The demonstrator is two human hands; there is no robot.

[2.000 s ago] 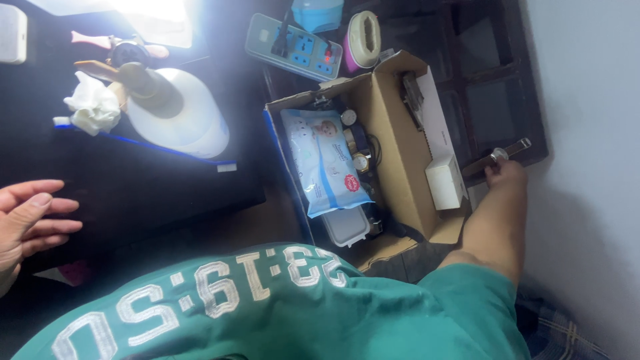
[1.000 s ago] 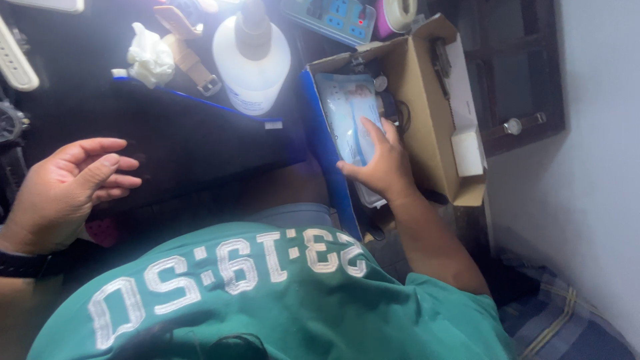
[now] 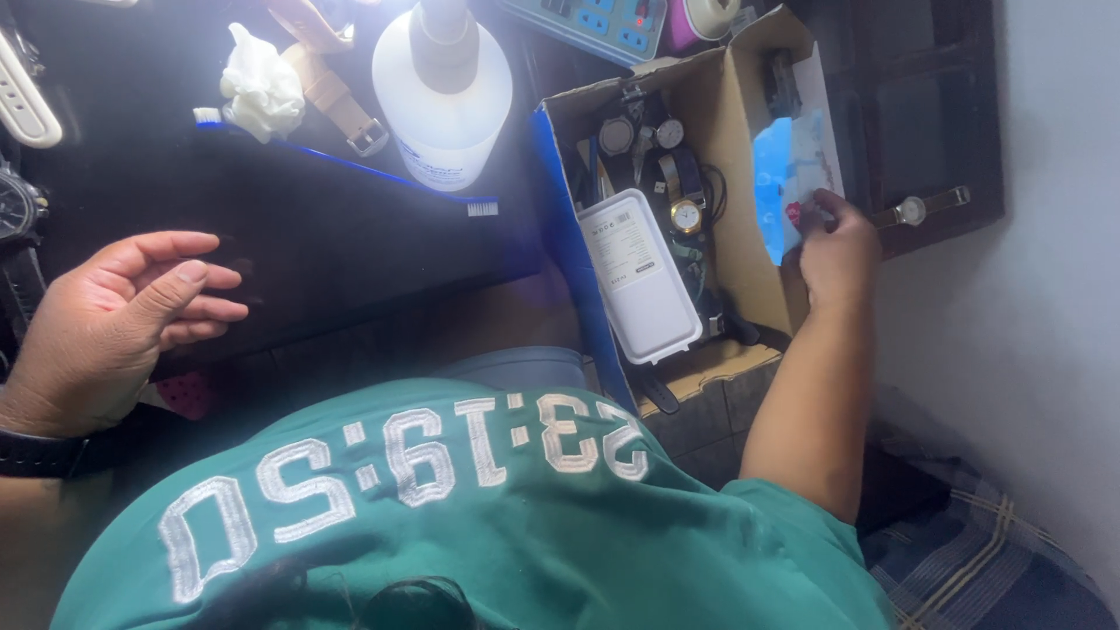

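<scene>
On the right, my right hand [image 3: 836,249] grips a blue and white soft packet [image 3: 781,197] against the raised flap side of a cardboard box [image 3: 752,192]. Inside the box lie several wristwatches, one with a gold case [image 3: 685,214], and a white plastic case [image 3: 646,284] bearing print. My left hand [image 3: 144,315] is held over the dark table with fingers apart and nothing in it. Beyond it are a blue toothbrush [image 3: 367,171], a crumpled white tissue [image 3: 262,85] and a tan watch strap [image 3: 331,96].
A white bottle [image 3: 446,105] stands on the dark table [image 3: 350,254]. Behind the box are a blue power strip [image 3: 595,22] and a pink and white container [image 3: 700,19]. Another watch [image 3: 912,210] lies right of the box. More watches sit at the left edge.
The packet lay in the box earlier; my right hand has come from beside the watch on the right, taken hold of it and moved it to the box's right side, uncovering the white case and watches.
</scene>
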